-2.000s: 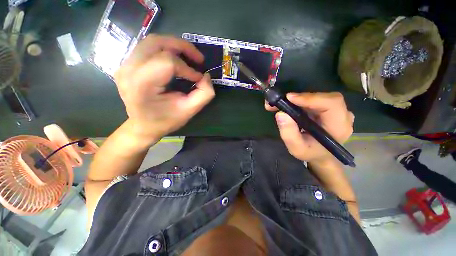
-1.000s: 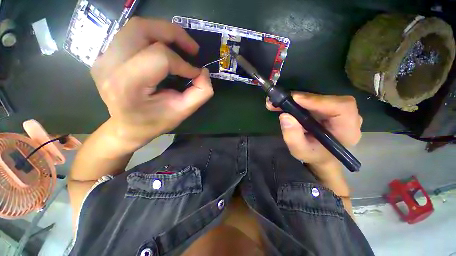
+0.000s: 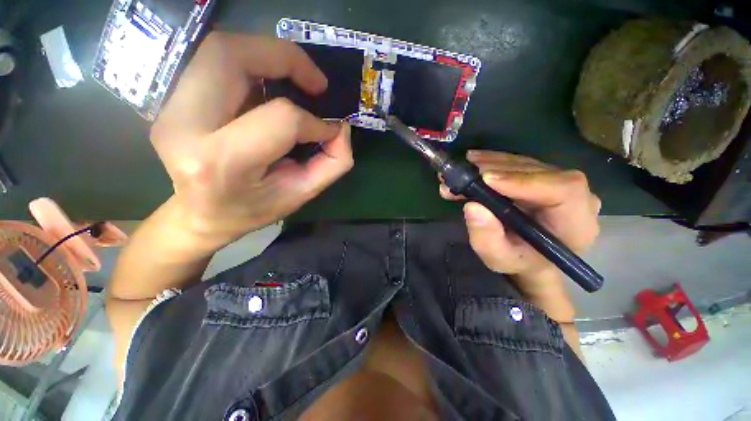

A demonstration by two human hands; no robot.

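A white-edged phone housing (image 3: 428, 89) lies open on the green bench, with dark panels, a red patch at its right end and a yellow-orange flex strip (image 3: 369, 82) across its middle. My right hand (image 3: 531, 210) holds a black soldering iron (image 3: 527, 228) like a pen, its tip near the lower end of the strip. My left hand (image 3: 247, 144) pinches a thin solder wire (image 3: 333, 122) between thumb and index finger, its end near the iron tip. My left hand hides part of the housing's left end. Exact contact at the tip is too small to tell.
A second white-edged unit (image 3: 136, 62) lies at the upper left, beside a small white slip (image 3: 61, 57). A round brown holder with silvery bits (image 3: 613, 90) stands at the right. A pink-orange fan (image 3: 41, 288) is at the lower left and a red stool (image 3: 671, 322) at the lower right.
The iron tip and the wire end have moved down along the strip to its lower end. The view has shifted, so the second unit and the fan sit farther left.
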